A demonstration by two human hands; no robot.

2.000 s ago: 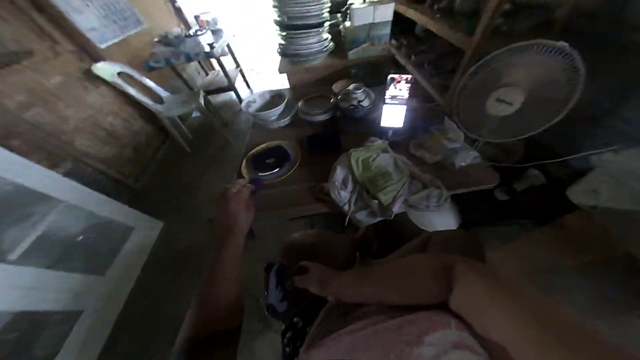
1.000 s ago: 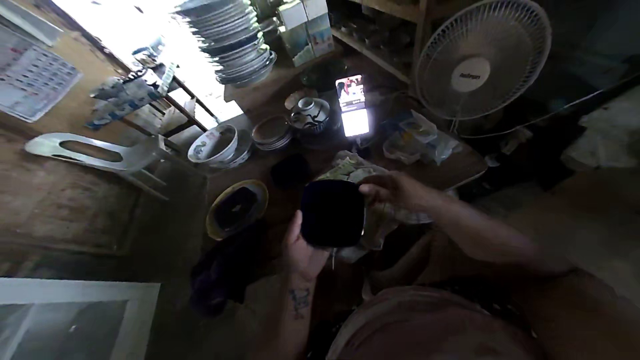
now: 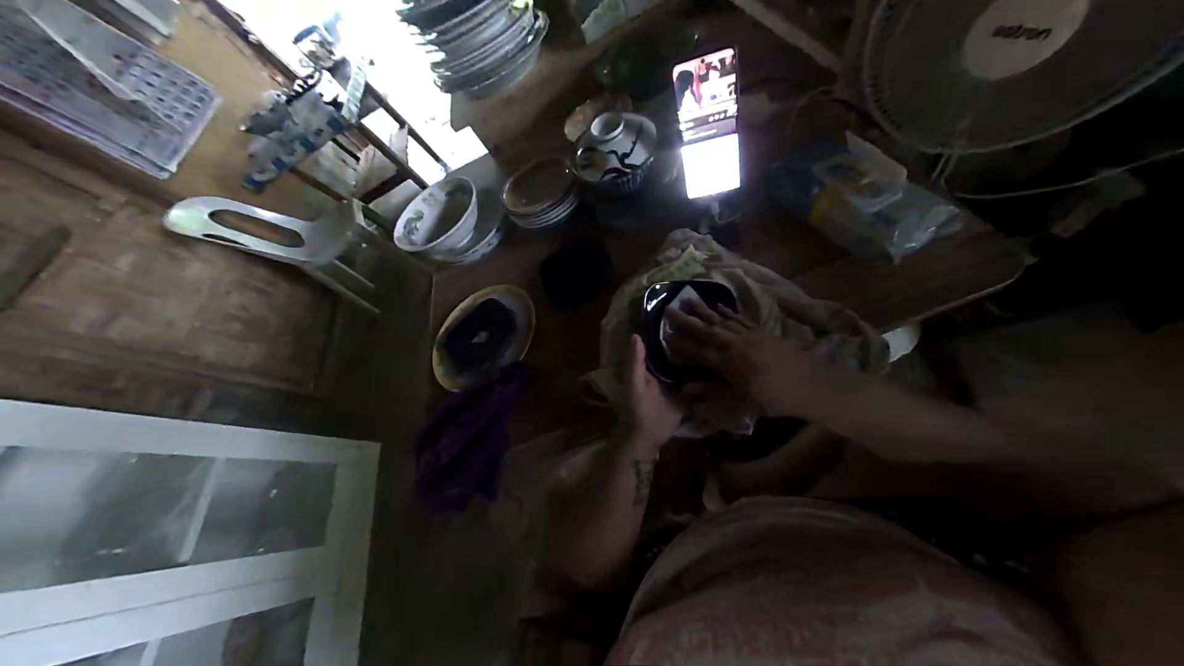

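Observation:
My left hand grips the lower left edge of a dark, glossy dish with rounded corners. Fingers of my right hand press on its face, over a small whitish piece that could be paper or a reflection. Beneath the dish, a bunched light cloth lies at the table edge. Left of it sits an oval gold-rimmed plate with a dark piece in it, and a purple cloth hangs below. Another dark flat object lies between plate and cloth.
Behind are floral bowls, stacked saucers, a patterned ceramic piece and a lit phone. Tall stacked plates stand farther back. Plastic bags and a fan are at right, a plastic chair at left.
Two seconds ago my left hand was by the oval plate; one second ago both hands held a dark dish up. Now the dish is over the light cloth, with my right hand across its face.

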